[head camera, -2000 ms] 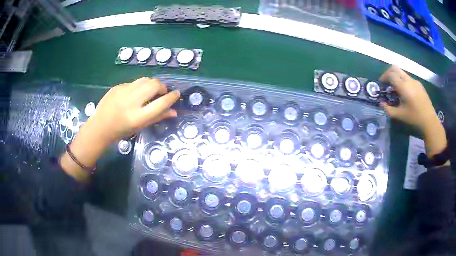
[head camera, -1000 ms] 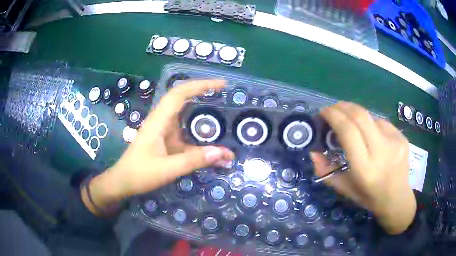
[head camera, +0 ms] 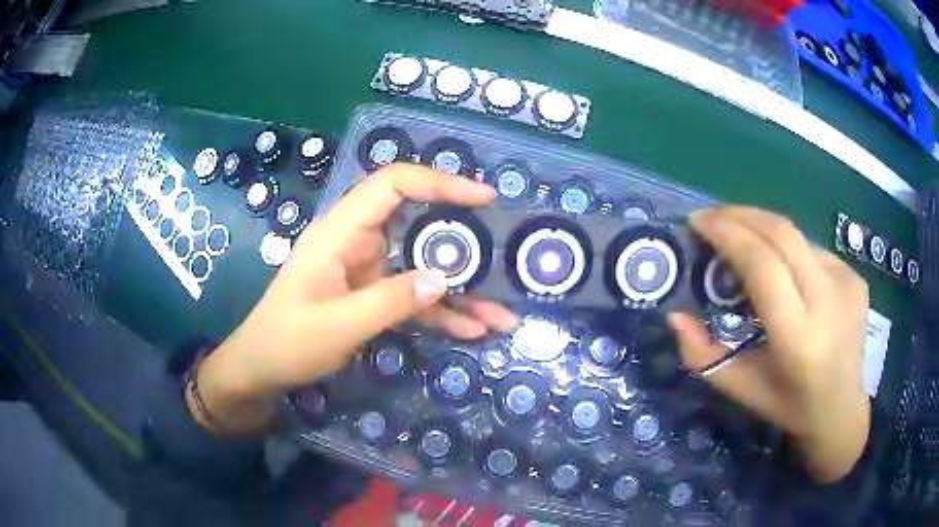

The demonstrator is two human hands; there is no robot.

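Observation:
My left hand (head camera: 340, 293) grips the left end of a four-place fixture plate (head camera: 501, 250) by its edges. My right hand (head camera: 788, 319) grips its right end. The plate is held up over the blister tray, with black speaker drivers (head camera: 646, 270) showing pale rings; the rightmost is partly hidden by my right fingers. A thin tool, perhaps tweezers (head camera: 733, 353), also sits in my right hand. The clear blister tray (head camera: 355, 129) below has rows of black drivers, several hidden by my hands and the plate.
Another fixture plate with four white-topped units (head camera: 479, 95) lies beyond the tray; one more (head camera: 878, 250) lies at right. Loose drivers (head camera: 258, 194), a ring sheet (head camera: 177, 229) and glittery empty trays (head camera: 77, 190) are at left. A blue bin (head camera: 906, 62) stands at upper right, a paper slip (head camera: 876, 352) at right.
Two seconds ago my left hand was at the tray's upper left edge and my right at a plate on the bench. Both hands now hold a plate over the tray. The view has shifted.

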